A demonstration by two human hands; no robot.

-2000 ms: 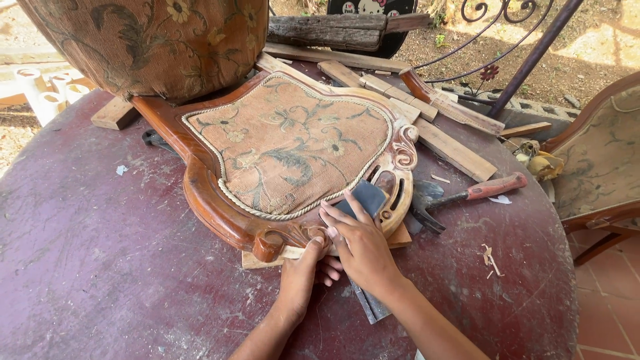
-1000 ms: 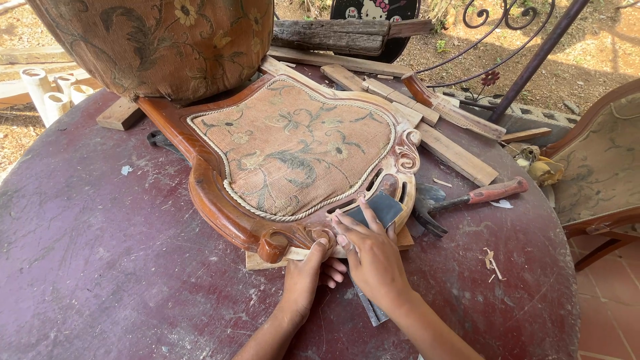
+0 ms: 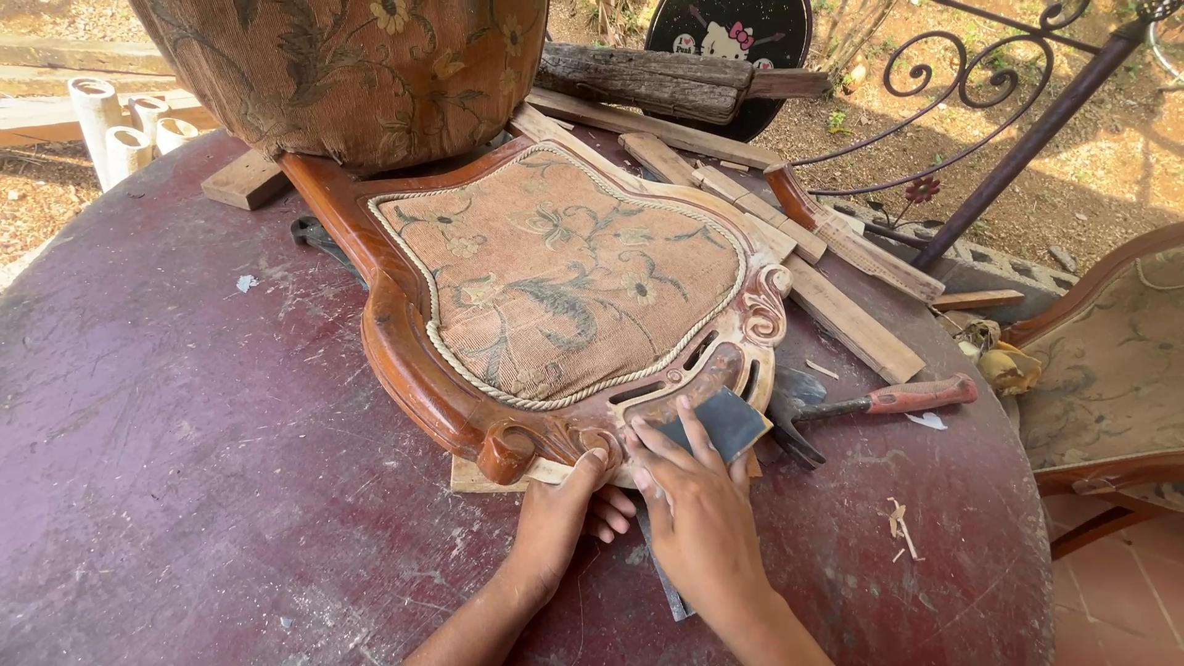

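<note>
A carved wooden chair back with a floral fabric panel edged in cord lies on a round, dark red table. My left hand grips its near edge beside a carved scroll, thumb on top and fingers curled beneath. My right hand holds a dark sheet of sandpaper against the bare, pale carved part of the frame, fingers spread over it. A piece of wood shows under the near edge. Below my right hand a flat metal strip is partly hidden.
A claw hammer with a red handle lies right of the frame. Wood strips and a weathered timber are behind it. The upholstered seat rises at the back left. Another chair stands at the right; wood shavings lie nearby.
My right hand and the sandpaper have shifted a little over the carved edge. My left hand keeps its grip on the frame.
</note>
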